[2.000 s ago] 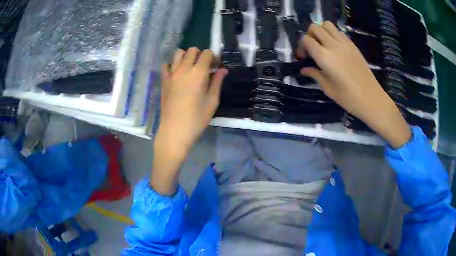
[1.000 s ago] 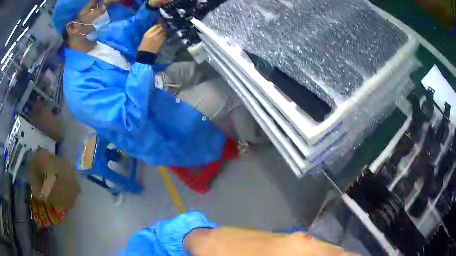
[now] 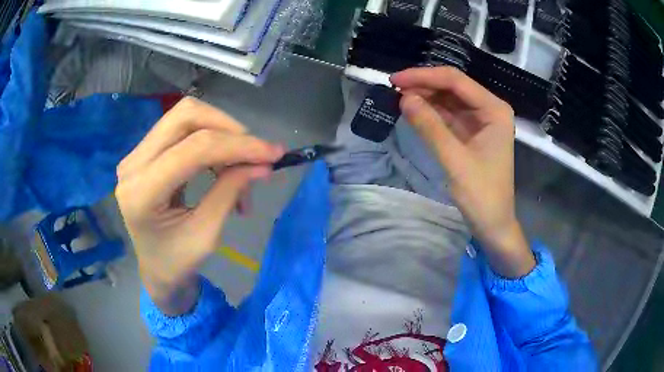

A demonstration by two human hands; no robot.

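My left hand (image 3: 193, 178) pinches a small dark strip (image 3: 302, 155), which looks like a strap end, between thumb and fingertips over my lap. My right hand (image 3: 466, 131) pinches the upper edge of a black squarish watch case (image 3: 376, 113) with small light print on its face. The case hangs just left of my right fingertips. The strip and the case are apart. The foam tray (image 3: 539, 134) with rows of black straps lies behind and right of my right hand.
Stacked white foam trays (image 3: 255, 64) with bluish edges stand at the upper left, with clear film beside them. Another person's blue smock (image 3: 80, 145) shows at the left. A blue stool (image 3: 76, 247) and a yellow line are on the grey floor.
The view has swung back from the neighbouring worker and stacked trays to my lap. Both hands now show, holding a dark strip and a watch case away from the tray.
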